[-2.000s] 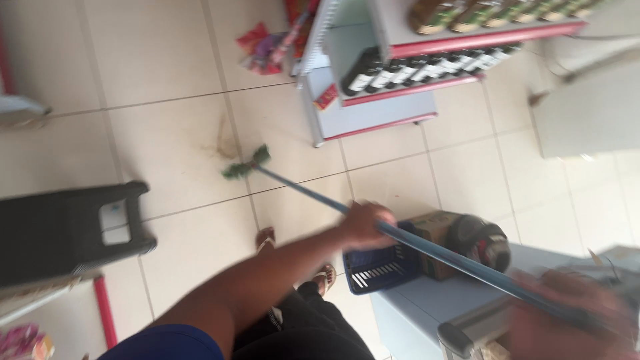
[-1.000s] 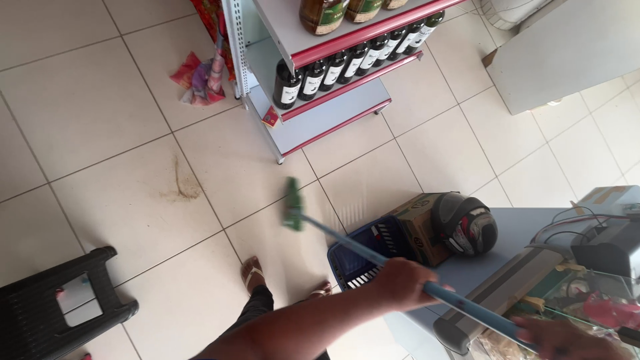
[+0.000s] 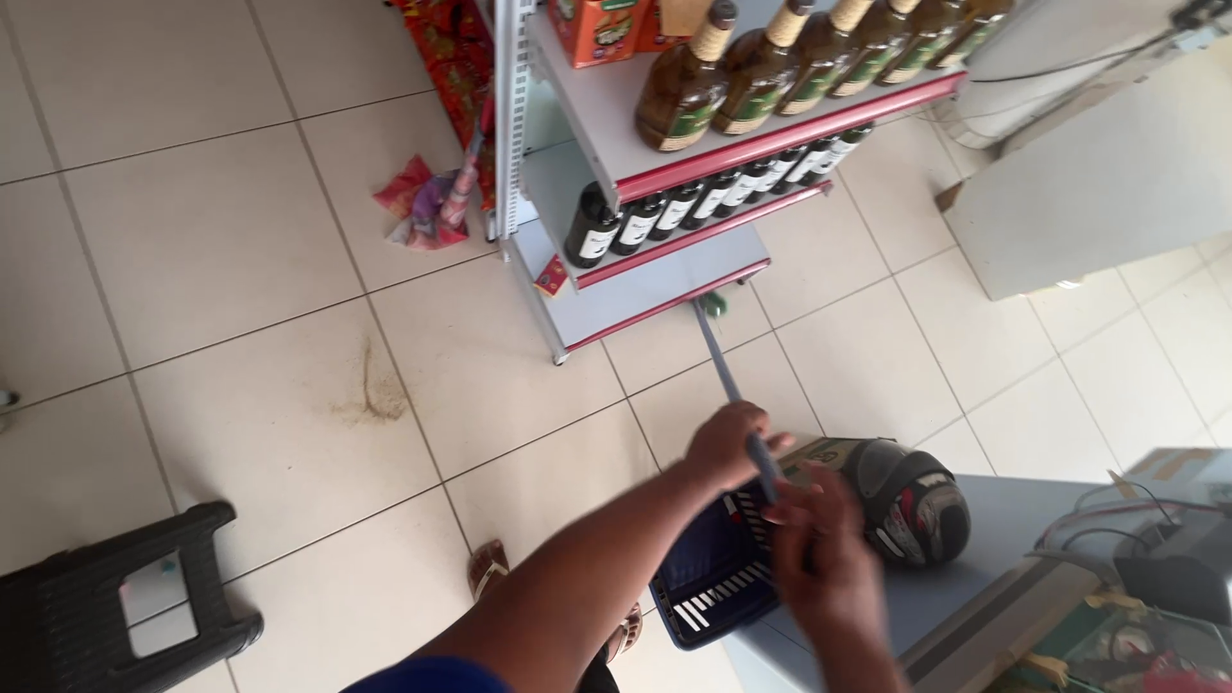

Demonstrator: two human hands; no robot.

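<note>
My left hand [image 3: 733, 445] is closed around the blue-grey handle of a broom [image 3: 717, 348]. The green bristle head [image 3: 713, 304] shows partly at the front edge of the shelf unit's lowest shelf; the rest of it is hidden. Nearer the handle's upper end is my right hand [image 3: 818, 544], blurred, with its fingers partly spread and touching or loosely around the handle; how firmly it grips does not show. A brown smear of dirt [image 3: 371, 390] lies on the floor tiles, left of the shelf unit.
The shelf unit [image 3: 664, 313] holds amber bottles [image 3: 683, 91] and dark bottles [image 3: 592, 231]. A blue plastic basket [image 3: 688, 626], a motorcycle helmet [image 3: 910, 505] and a counter [image 3: 1011, 500] stand close at the right. A black plastic stool [image 3: 67, 597] is at lower left, a crumpled colourful wrapper [image 3: 428, 207] beside the shelves.
The broom head has moved right, from the open tiles to the front edge of the lowest shelf. Both hands have shifted with the handle, which now points more steeply away. The view has shifted.
</note>
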